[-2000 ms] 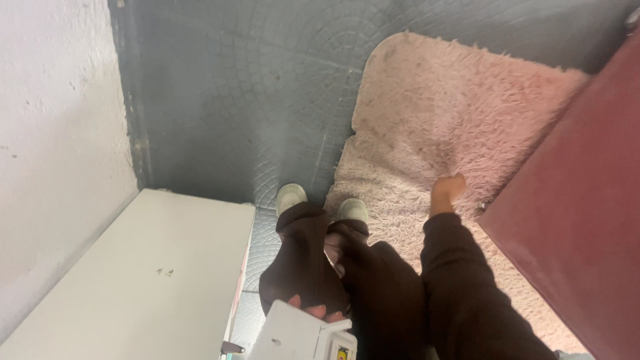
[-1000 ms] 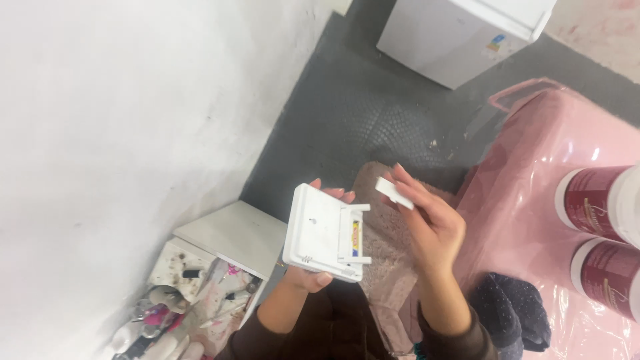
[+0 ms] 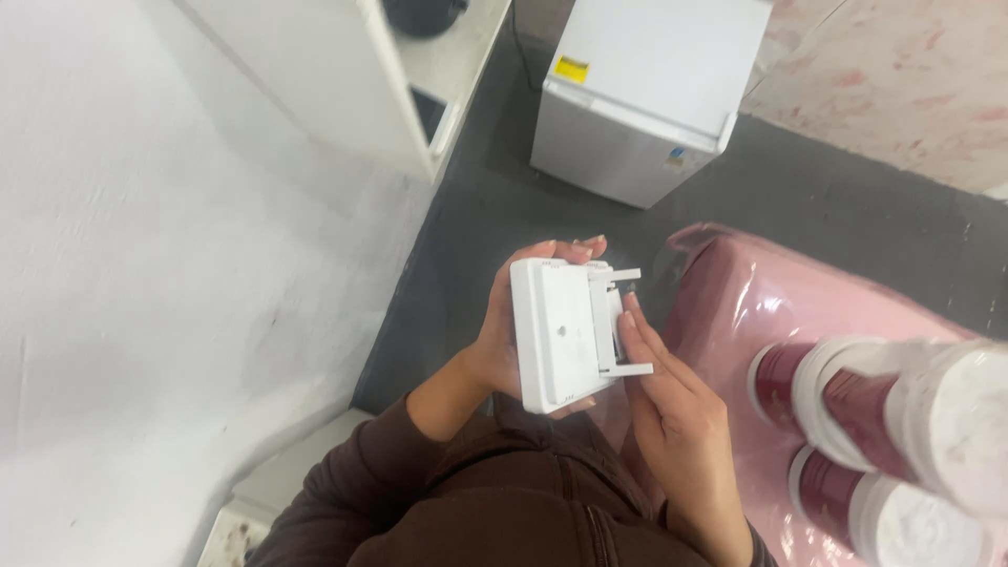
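Note:
A white plastic battery-powered device [image 3: 561,335] with two fold-out legs is held in front of my body, its back side up. My left hand [image 3: 498,331] wraps around it from the left, fingertips showing past its far and near edges. At the right side of the device, between the two legs, my right hand [image 3: 677,394] presses its fingers against a small white battery cover [image 3: 616,319], which lies over the battery opening. The battery itself is mostly hidden.
A white mini fridge [image 3: 646,79] stands ahead on the grey floor. On the right, several white and dark red tubs [image 3: 854,386] sit on a pink plastic-covered surface [image 3: 728,307]. A white shelf unit [image 3: 472,55] is at the upper left, beside the white wall.
The small cover, held apart from the device in my right hand one second ago, is now against its battery opening. Two seconds ago my right hand was down by the pink rug. The view has swung up.

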